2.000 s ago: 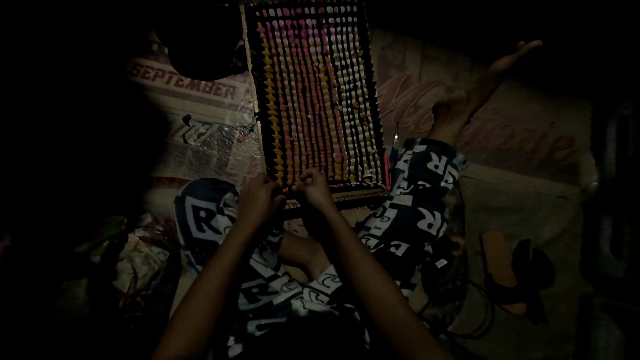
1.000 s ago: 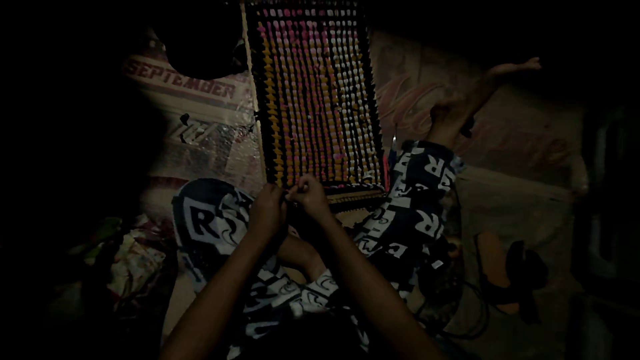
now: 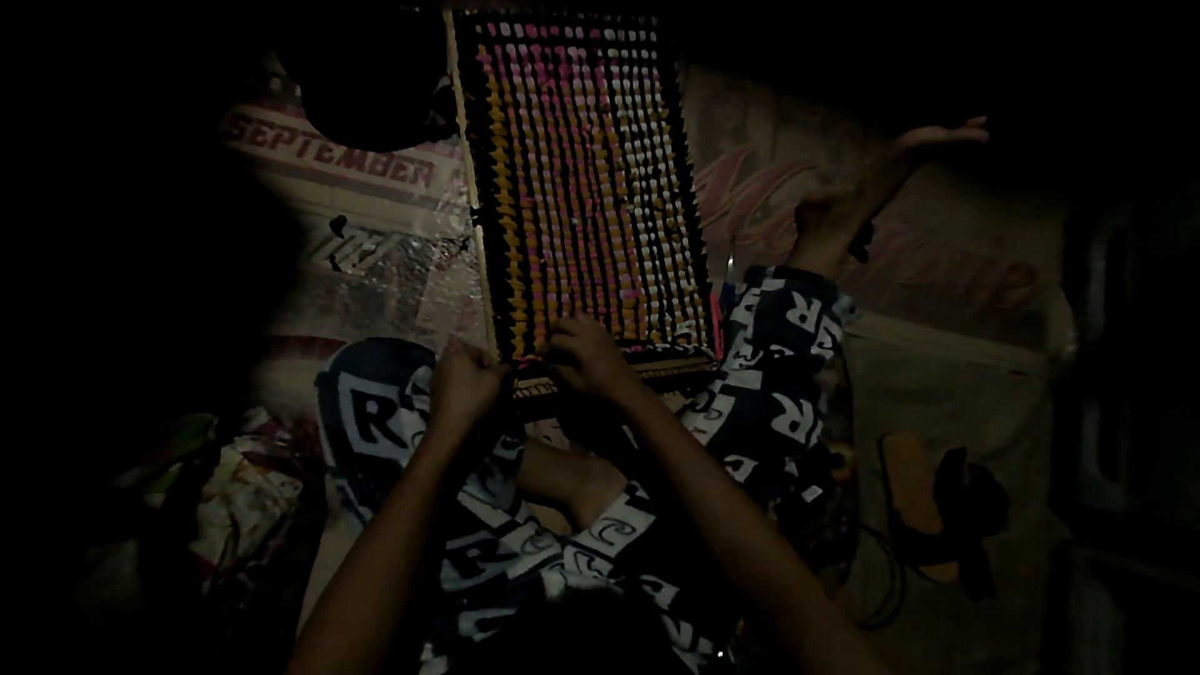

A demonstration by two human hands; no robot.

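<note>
A woven mat of black, pink, orange and white strips is stretched on a wooden frame in front of my crossed legs. At the frame's near left corner is my left hand, its fingers curled together; what they pinch is too dark to tell. My right hand lies over the near edge of the weaving, a little right of the left one, with bent fingers at the strips. Whether it grips a strip cannot be told.
A printed plastic sheet covers the floor under the frame. Crumpled wrappers or cloth lie at the left. A sandal and a dark cable are at the right. My patterned trouser legs flank the frame's near end.
My hands were together at the mat's near edge and are now apart, the left one at the frame's corner and the right one further right over the strips.
</note>
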